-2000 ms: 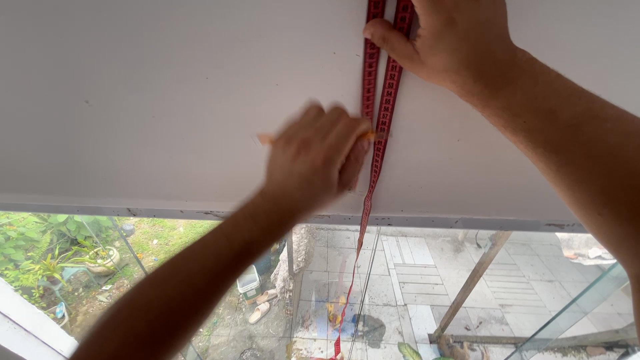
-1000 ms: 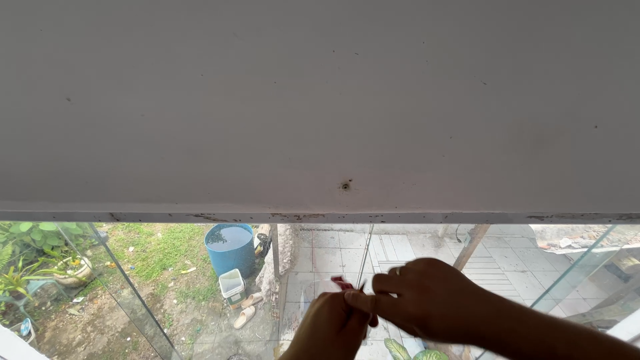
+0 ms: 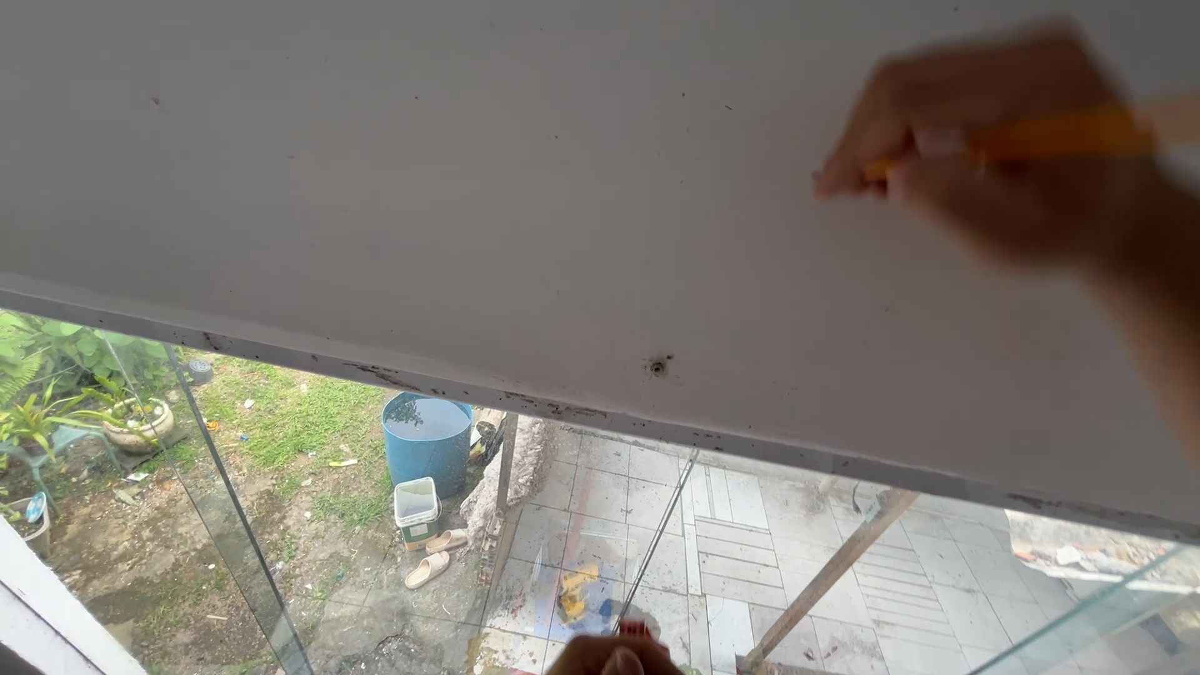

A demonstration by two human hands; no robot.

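My right hand (image 3: 1003, 206), blurred, is at the upper right in front of the pale flat panel (image 3: 422, 206). Its fingers close on a slim orange writing tool (image 3: 1069, 133), likely a pencil, whose near end points left at the panel. Only the top of my left hand (image 3: 614, 656) shows, at the bottom edge of the view. A bit of red measuring tape (image 3: 636, 628) sticks up from it. A small dark hole (image 3: 657, 367) marks the panel near its lower edge.
Below the panel's chipped edge (image 3: 562, 410) are glass panes (image 3: 234, 497) and a wooden post (image 3: 834, 572). Beyond lie a blue barrel (image 3: 427, 445), a white bucket (image 3: 416, 506), sandals (image 3: 428, 569), potted plants (image 3: 139, 424) and a tiled floor (image 3: 731, 562).
The red tape, held along the panel two seconds ago, is off it and down at my left hand. My right hand has risen from beside my left hand to the upper right. The view has tilted.
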